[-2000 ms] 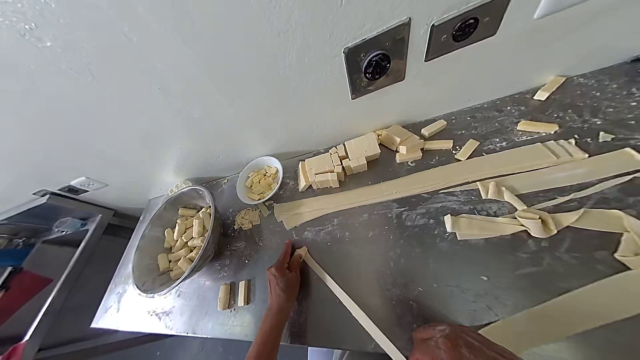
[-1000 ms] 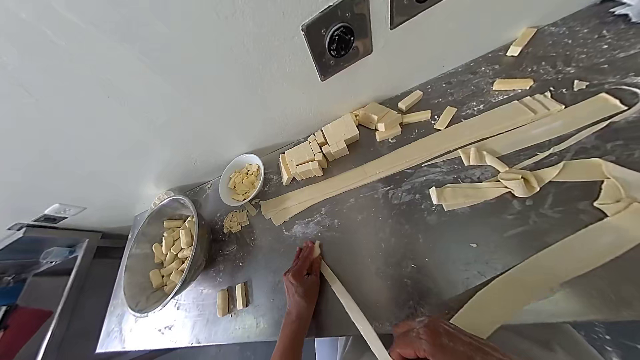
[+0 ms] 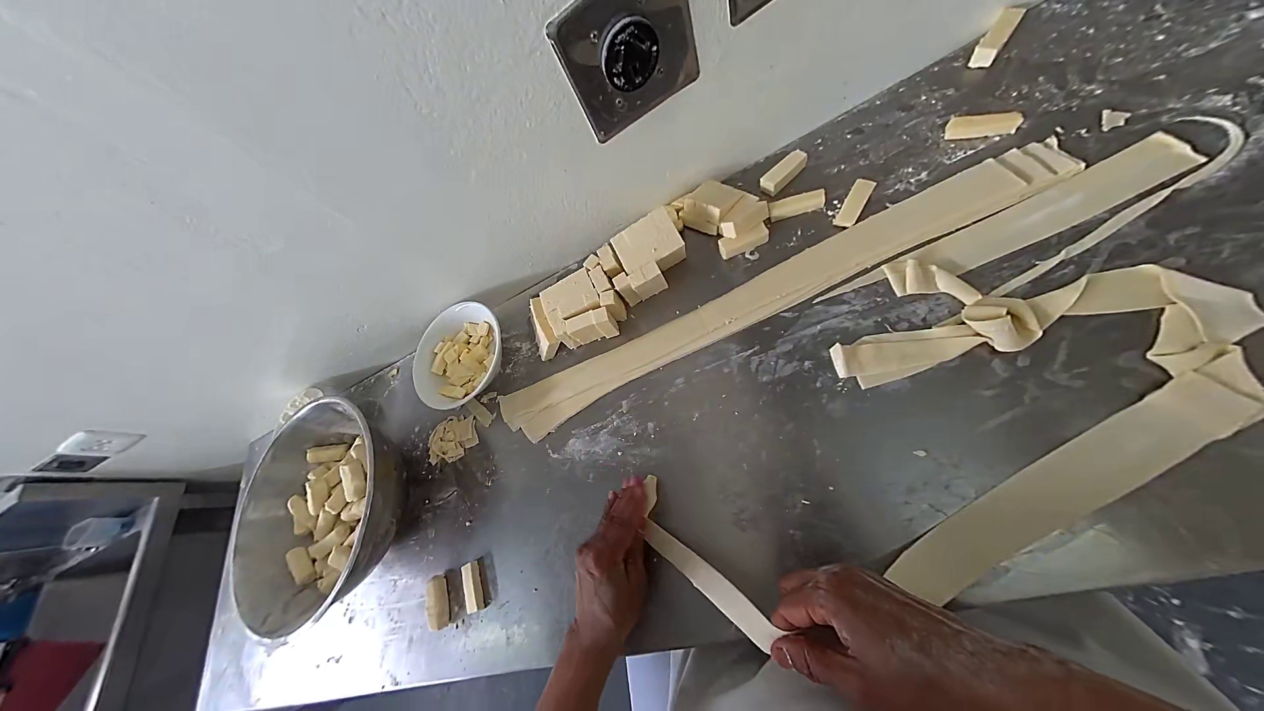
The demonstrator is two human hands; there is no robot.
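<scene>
A narrow dough strip (image 3: 706, 581) slants across the metal table's front part. My left hand (image 3: 614, 568) lies at its far end, fingers against the dough, which sticks out a little past the fingertips. My right hand (image 3: 834, 627) pinches the strip's near end between thumb and fingers at the table's front edge. Two small pale sticks, a rounded one (image 3: 437, 602) and a squared one (image 3: 473, 587), lie left of my left hand. Long flat dough strips (image 3: 760, 296) run diagonally behind the hands. A knotted dough strip (image 3: 1002, 324) lies to the right, near a wide dough band (image 3: 1076, 474).
A metal bowl (image 3: 370, 538) of wrapped-looking dough pieces stands at the left, near a white bowl (image 3: 420, 370) of small pale pieces. Cheese-like blocks (image 3: 647, 242) sit along the wall. Thin dough scraps (image 3: 453, 438) lie by the white bowl. A wall outlet (image 3: 630, 54) is above.
My right hand has moved closer to my left hand, and the stretch of dough strip between them is shorter. The view has shifted somewhat.
</scene>
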